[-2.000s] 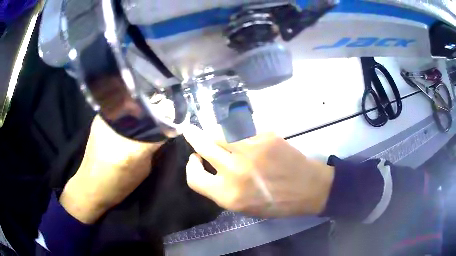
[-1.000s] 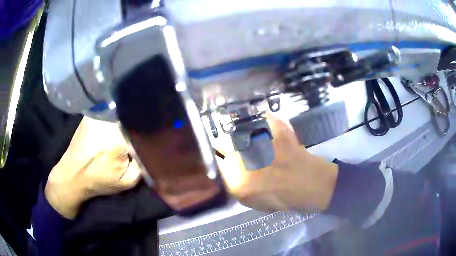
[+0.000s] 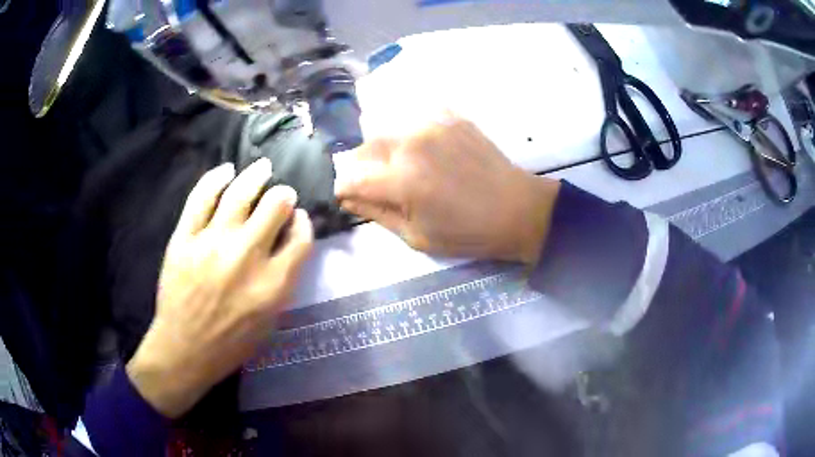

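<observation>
The black garment (image 3: 134, 187) lies over the left of the table and reaches under the machine head's left end. My left hand (image 3: 232, 259) rests on it with bent fingers near its right edge. My right hand (image 3: 447, 192) pinches the garment's right edge between thumb and fingers, just below the blue-grey attachment (image 3: 337, 112). The machine head (image 3: 232, 45) is blurred at the top. The needle and presser foot cannot be made out clearly.
Black shears (image 3: 630, 116) lie on the white table behind my right forearm. Small silver and reddish snips (image 3: 755, 134) lie farther right. A measuring scale (image 3: 402, 321) runs along the table's front edge. A shiny curved metal edge (image 3: 63, 67) is at upper left.
The machine head sits higher in view, uncovering both hands. My left hand now lies flatter on the cloth with its fingers visible. My right hand has come out from behind the attachment, at the cloth's edge.
</observation>
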